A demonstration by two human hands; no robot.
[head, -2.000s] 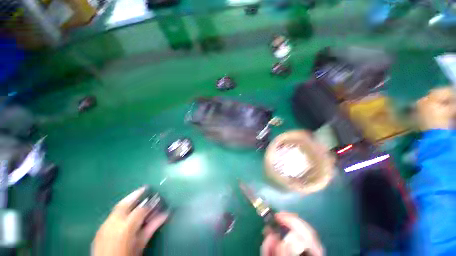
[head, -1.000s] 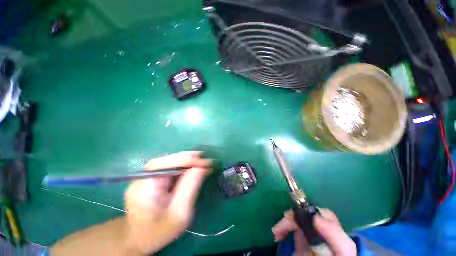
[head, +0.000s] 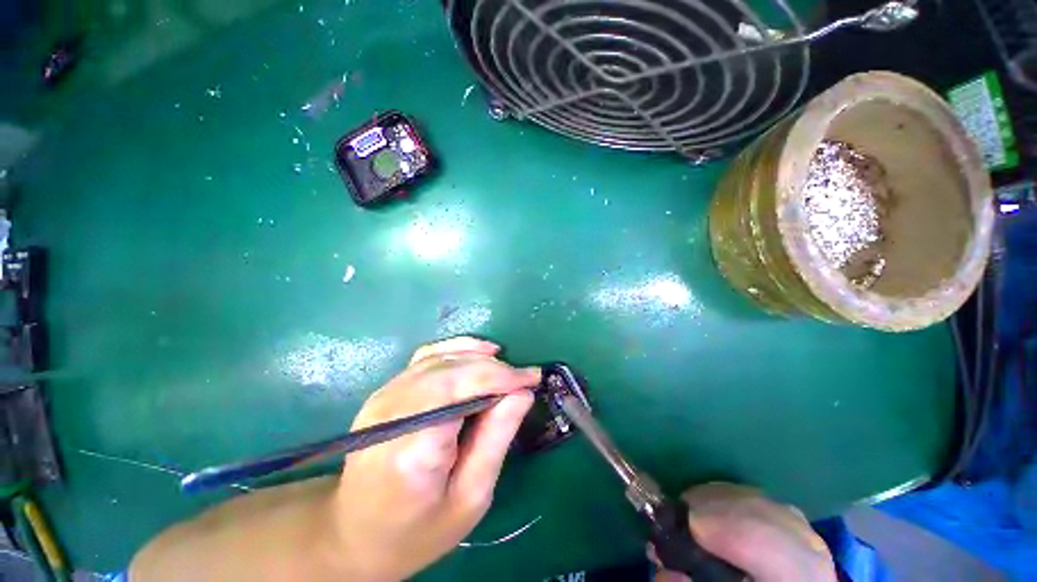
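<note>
My left hand (head: 438, 449) grips dark tweezers (head: 341, 446) whose far end points left; the tips are at the housing, mostly hidden by the fingers. My right hand (head: 745, 534) holds a soldering iron (head: 620, 466) by its black handle, its tip inside the housing's upper part. The small black device housing (head: 544, 426) lies open side up on the green mat, partly covered by my left fingers. The part at the tweezer tips is too hidden to tell. A second open housing (head: 384, 159) with white and green parts lies farther up the mat.
A thick tan-brown pot (head: 745, 233) with silvery bits stands at the right. A black fan with a ring guard (head: 614, 74) is at the top. Thin solder wire (head: 500, 539) lies by my left wrist. Yellow-green handles (head: 43, 534) are at lower left, dark cables (head: 972, 398) at right.
My left hand has moved slightly right and brought the tweezers to the near housing. My right hand has brought the iron's tip down-left from the bare mat into that housing. The view has shifted slightly.
</note>
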